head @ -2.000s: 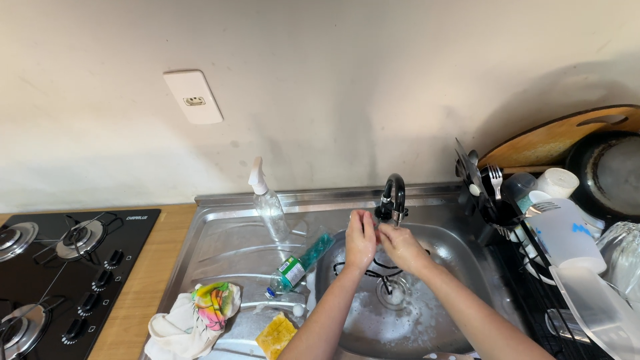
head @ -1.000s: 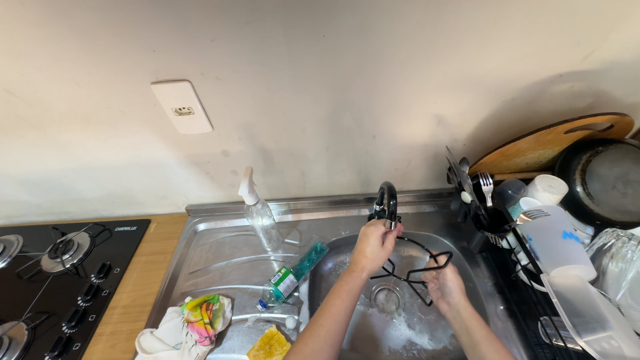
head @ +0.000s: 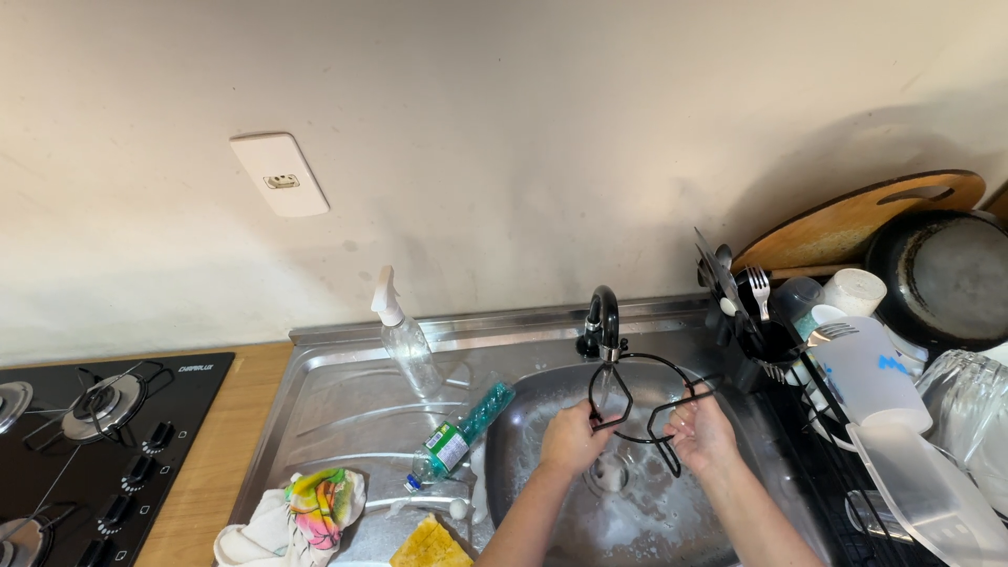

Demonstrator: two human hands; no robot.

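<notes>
A black wire stand with a round ring and bent legs [head: 655,356] is held over the stainless steel sink basin [head: 504,504], close under the black faucet [head: 604,315]. Water runs from the spout onto it. My left hand [head: 576,439] grips its left side, fingers closed on the wire near a bent leg. On the right side, my right hand [head: 701,433] has the wire between thumb and fingers, palm partly showing. Suds and water lie in the basin around the drain [head: 608,475], below the stand.
Left of the basin are a spray bottle [head: 409,354], a green detergent bottle [head: 461,433] on its side, a yellow sponge [head: 431,543] and a cloth [head: 291,520]. A gas cooktop [head: 94,433] is far left. At right, a dish rack [head: 827,394] holds cutlery, cups and containers.
Both hands have shifted with the stand, which is now held more openly beneath the faucet, its ring in plain sight. Two seconds ago the hands were close together near the spout.
</notes>
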